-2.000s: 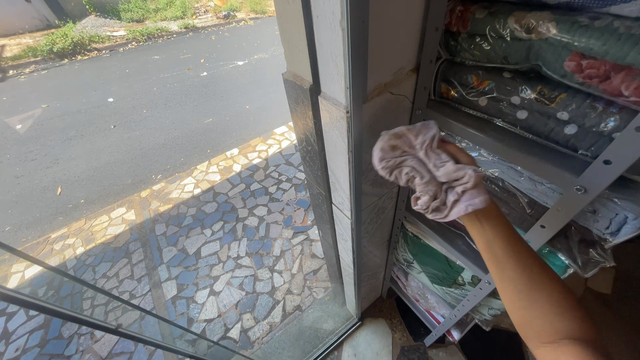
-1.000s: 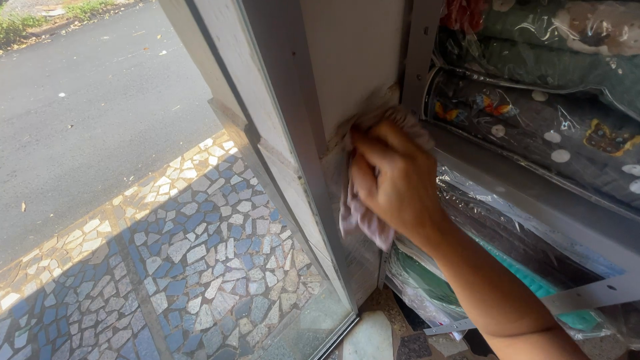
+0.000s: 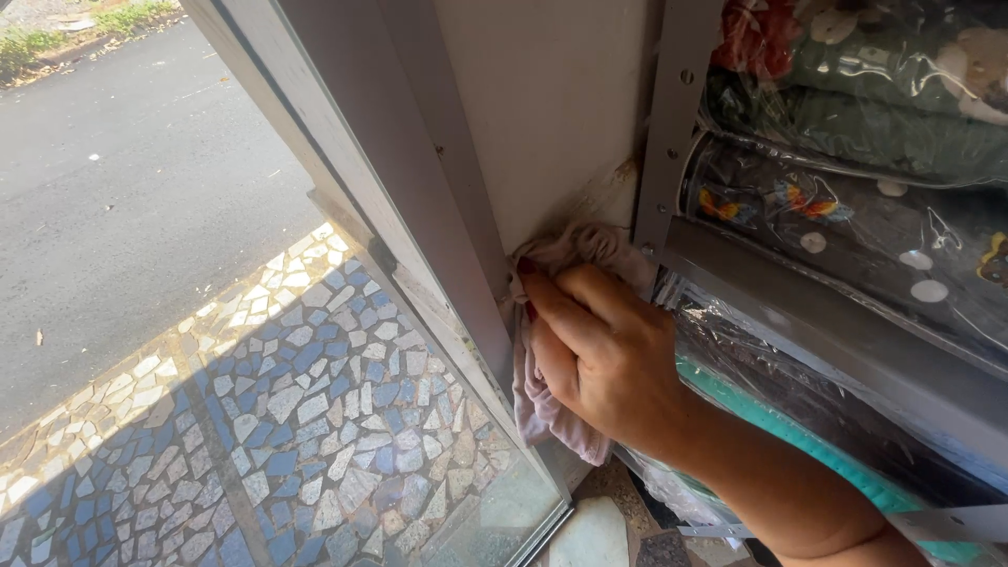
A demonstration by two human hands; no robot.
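My right hand (image 3: 606, 346) reaches in from the lower right, its fingers closed on a crumpled pale pink cloth (image 3: 551, 417). The cloth lies pressed against the narrow pale wall (image 3: 551, 102), between the grey metal door frame (image 3: 417, 142) and the upright of a metal shelf (image 3: 669, 118). Part of the cloth hangs down below the fingers. Dark marks show on the wall just above it. My left hand is out of the picture.
Plastic-wrapped patterned textiles (image 3: 866, 205) fill the metal shelf at right, close to the forearm. A glass pane (image 3: 504, 504) stands at left, with mosaic stone paving (image 3: 315, 409) and an asphalt road (image 3: 142, 157) beyond.
Two seconds ago my right hand held the cloth up in front of the shelf; now it presses it to the wall beside the door frame. The view has moved closer.
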